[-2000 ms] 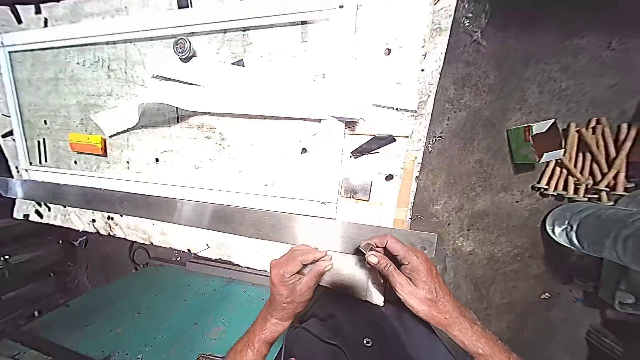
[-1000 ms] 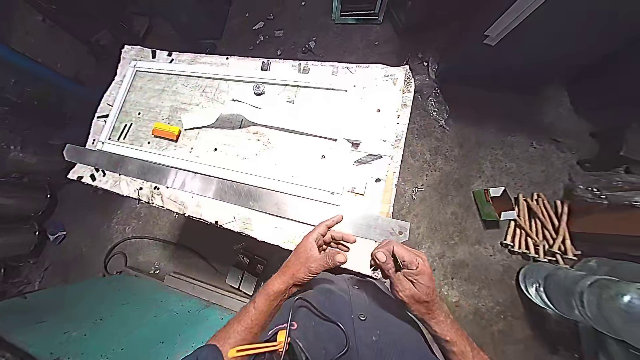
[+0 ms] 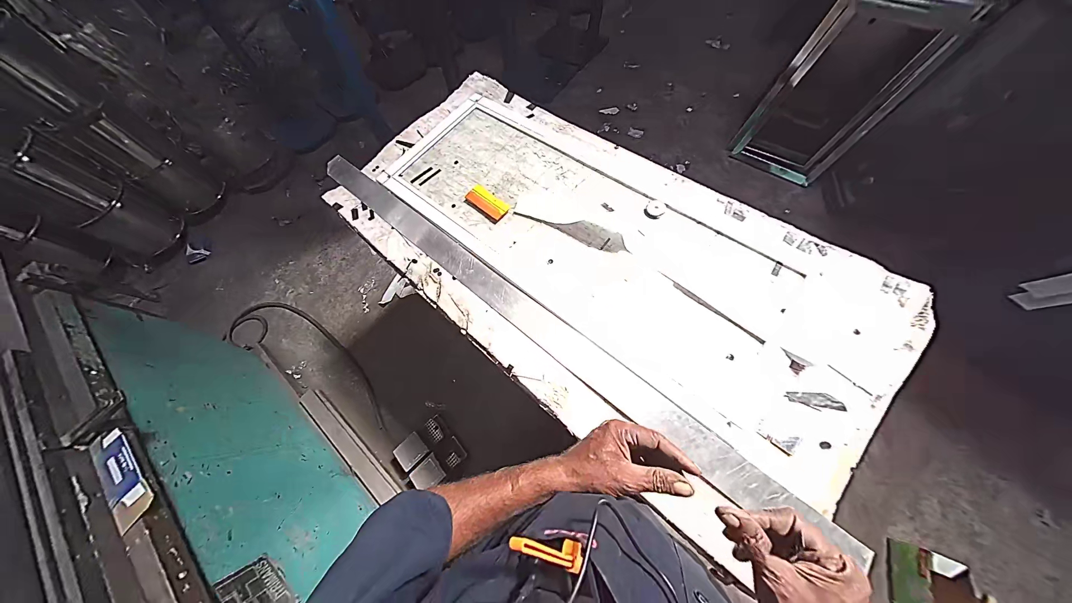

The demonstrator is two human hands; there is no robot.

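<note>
My left hand (image 3: 632,461) rests at the near edge of the white-topped workbench (image 3: 536,381), beside a long flat metal straightedge (image 3: 511,293); its thumb and fingers are apart and nothing shows between them. My right hand (image 3: 791,548) is at the straightedge's near end, fingers curled with the thumb against the forefinger; whether something small is pinched there cannot be made out. A white rectangular frame (image 3: 528,138) lies on the bench beyond the straightedge. Inside its outline are an orange and yellow block-shaped object (image 3: 487,203) and a small round object (image 3: 654,208).
A green-topped table (image 3: 218,427) stands at the left, with a small blue and white box (image 3: 123,477) along its edge. A black cable (image 3: 310,314) loops over the floor. A metal-edged frame (image 3: 829,92) stands at the upper right. A green box (image 3: 909,569) is at the lower right.
The view has turned, so the bench now runs diagonally. My left hand, raised with spread fingers one second ago, is now lower at the bench edge. My right hand stays near the straightedge's end.
</note>
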